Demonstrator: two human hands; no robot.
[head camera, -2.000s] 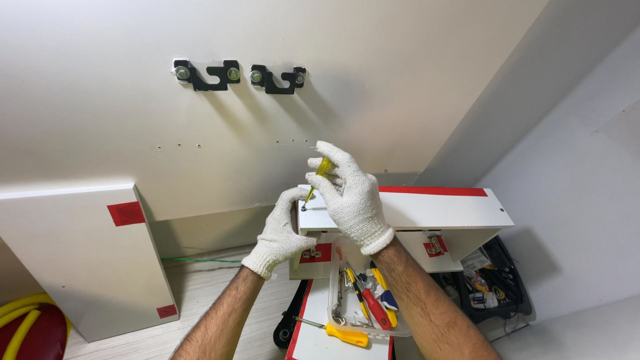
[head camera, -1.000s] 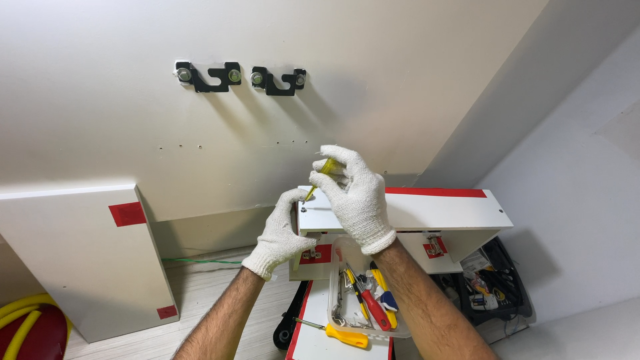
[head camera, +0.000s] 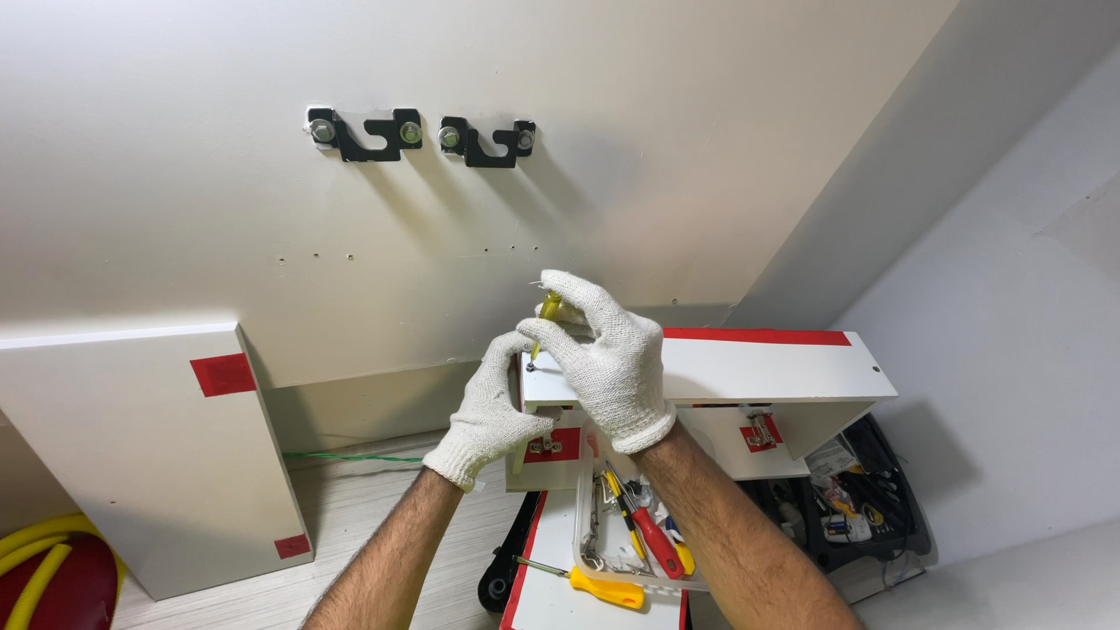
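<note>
My right hand (head camera: 604, 354), in a white knitted glove, grips a small screwdriver with a yellow translucent handle (head camera: 549, 306). Its shaft points down at a screw (head camera: 530, 367) near the left end of a white cabinet's upper panel (head camera: 752, 366). Red tape runs along that panel's far edge. My left hand (head camera: 493, 411), gloved too, holds the cabinet's left end, its fingers around the corner beside the screw. Metal hinges (head camera: 545, 446) on red tape show inside the cabinet, with another hinge (head camera: 761, 430) farther right.
Below the cabinet, a plastic tray (head camera: 580, 525) holds several tools; an orange-handled screwdriver (head camera: 608, 588) lies beside it. A black toolbox (head camera: 914, 525) stands right. A white board (head camera: 149, 455) leans left, near a yellow hose (head camera: 35, 560). Black brackets (head camera: 367, 136) are bolted to the wall.
</note>
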